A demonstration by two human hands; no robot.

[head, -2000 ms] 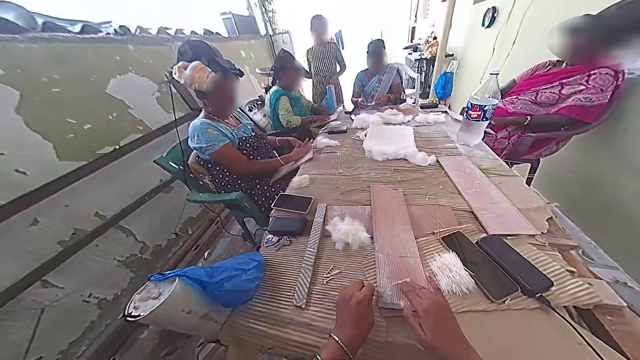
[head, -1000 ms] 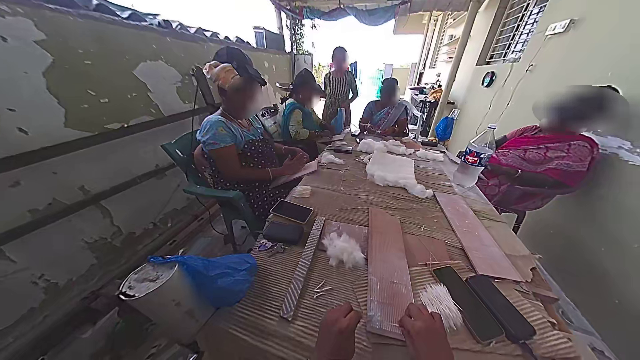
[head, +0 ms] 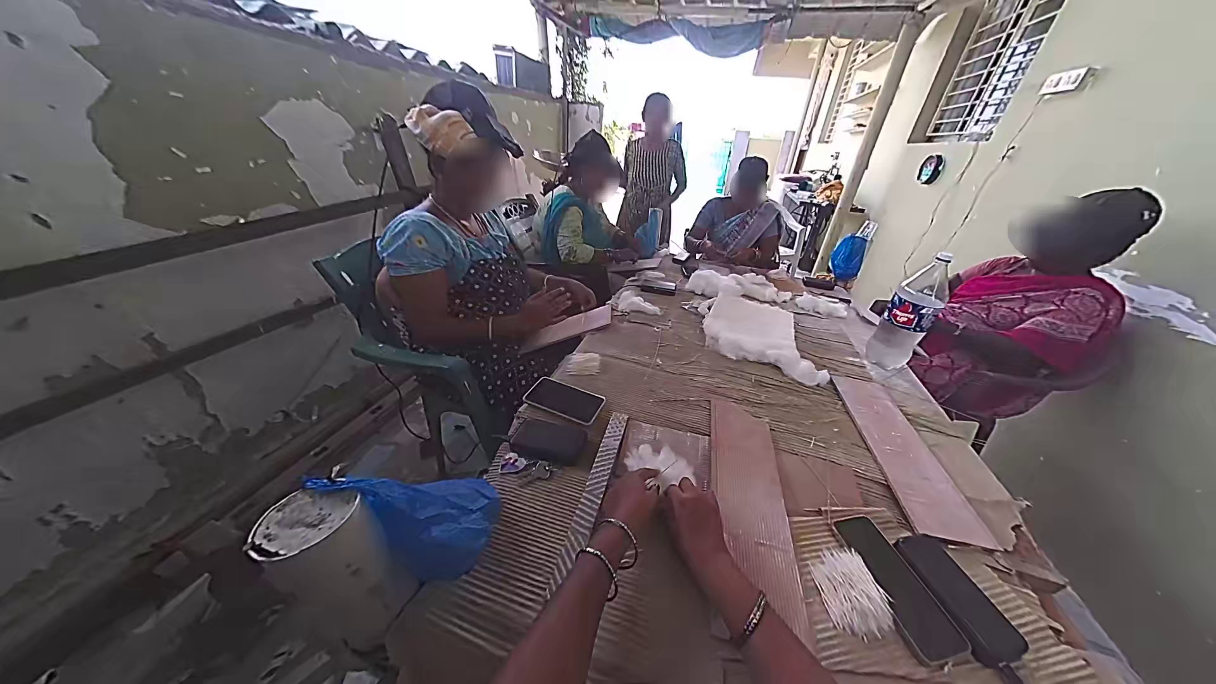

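Note:
A small tuft of white cotton lies on a flat sheet near the table's front. My left hand and my right hand meet at its near edge, fingertips bent onto the cotton. Just right of my right hand runs a long pinkish board. A narrow patterned strip lies to the left of my left hand. A pile of thin white cotton wicks rests on corrugated cardboard at the right. Whether either hand pinches a piece of cotton cannot be made out.
Two dark phone-like objects lie at the right. A phone and dark pouch sit at the left. Beyond are a cotton sheet, a plastic bottle and another board. Several people sit around; a bucket stands left.
Both my hands have moved from the lower part of the pinkish board and the cardboard beside it, forward and left to the cotton tuft.

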